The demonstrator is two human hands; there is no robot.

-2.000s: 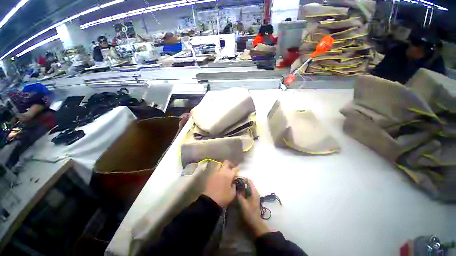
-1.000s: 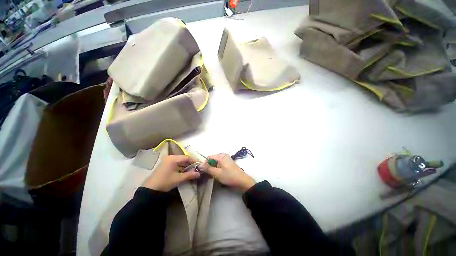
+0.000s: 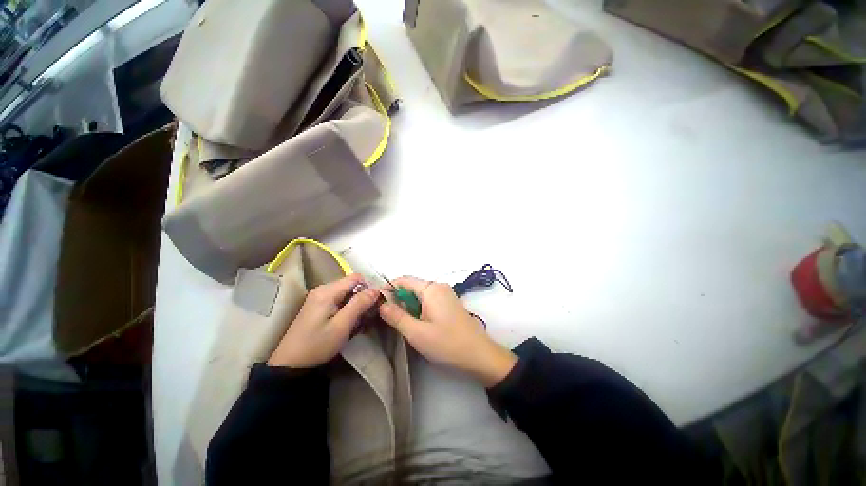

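A beige fabric cover [image 3: 233, 356] with yellow edging lies on the near left of the table and over its near edge. My left hand [image 3: 323, 323] pinches the cover's upper corner, with a small dark piece at the fingertips. My right hand [image 3: 446, 327] holds a green-handled tool [image 3: 407, 302], its thin shaft pointing up and left; the fingertips of both hands nearly meet at the corner. A dark cord [image 3: 486, 278] lies looped on the table beside my right hand. What exactly the fingertips grip is too small to tell.
Folded beige covers [image 3: 275, 180] stand behind my left hand. Another cover [image 3: 513, 52] lies at the far middle, and a pile [image 3: 760, 57] at the far right. A red pot [image 3: 818, 283] stands at the right edge. An open cardboard box [image 3: 119, 237] is left of the white table [image 3: 608, 218].
The view has tilted down, away from the hall. My hands, earlier close together over the corner, are now more spread, and the green handle shows more clearly in my right hand.
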